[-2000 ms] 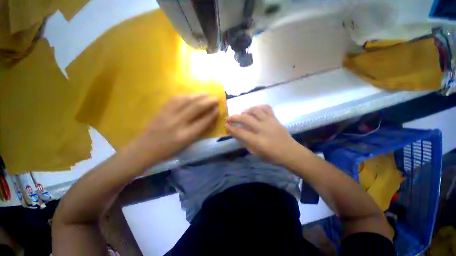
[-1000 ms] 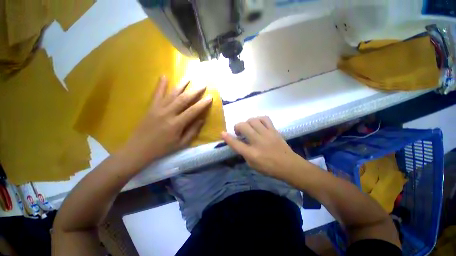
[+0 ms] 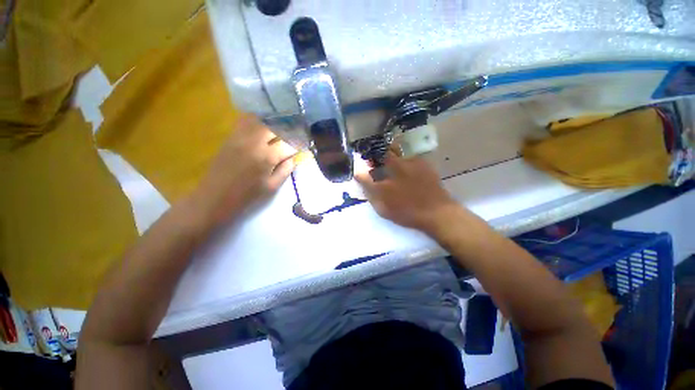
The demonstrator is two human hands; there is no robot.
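Note:
A yellow fabric piece lies left of the white sewing machine head, its inner edge running toward the lit needle area. My left hand grips this edge beside the needle area, fingers bent. My right hand is on the other side, fingertips up by the presser foot parts; glare and metal parts hide what they touch. A shiny metal take-up cover hangs between the hands and hides the needle.
Other yellow panels lie at far left. A folded yellow stack is at the right under the machine arm. A blue crate with yellow pieces stands lower right. Snips with red handles are at the left table edge. A dark phone-like rectangle is by the thigh.
The view has shifted closer to the machine head. Both hands have moved up to the needle area. The fabric has moved away from the table's front edge, exposing the bed.

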